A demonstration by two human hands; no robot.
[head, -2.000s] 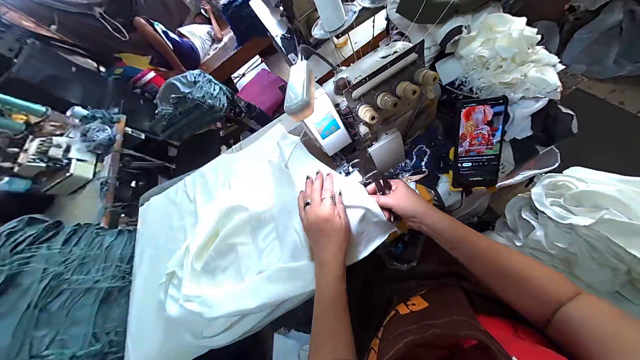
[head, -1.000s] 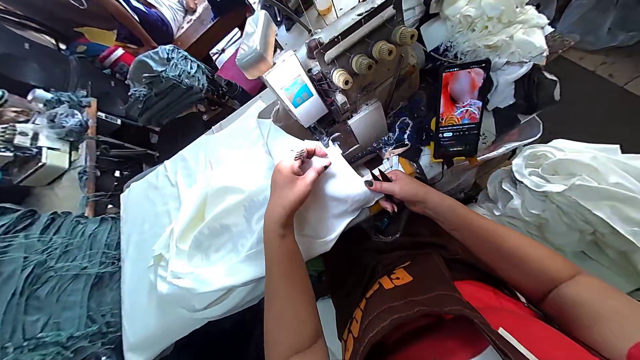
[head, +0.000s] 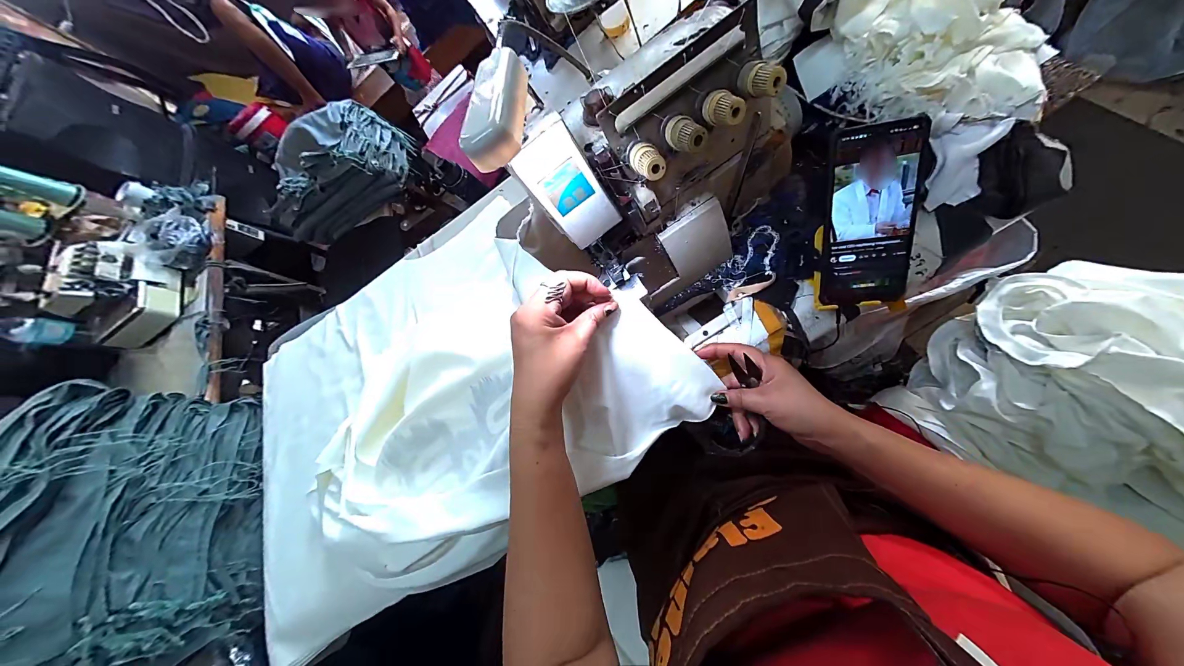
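Note:
White fabric [head: 416, 370] lies over the bed of an overlock sewing machine [head: 694, 139], its upper edge just in front of the presser foot [head: 618, 270]. With thumb and fingers pinched together, my left hand [head: 560, 328] grips the fabric near the foot. My right hand [head: 763, 393] pinches the cloth's right edge and also keeps a pair of thread snips [head: 746, 370] in its fingers, blades pointing up. Part of the fabric under my left forearm is hidden.
A phone [head: 874, 213] stands right of the machine. White cloth heaps [head: 1091, 370] lie at the right, grey-green pieces [head: 129, 518] at the lower left. A lamp head [head: 495, 111] hangs beside the machine. Another person's arm [head: 268, 51] shows at the upper left.
My left hand has gone from lying flat on the fabric to a raised pinch, now nearer the presser foot. My right hand remains at the cloth's right edge with the snips.

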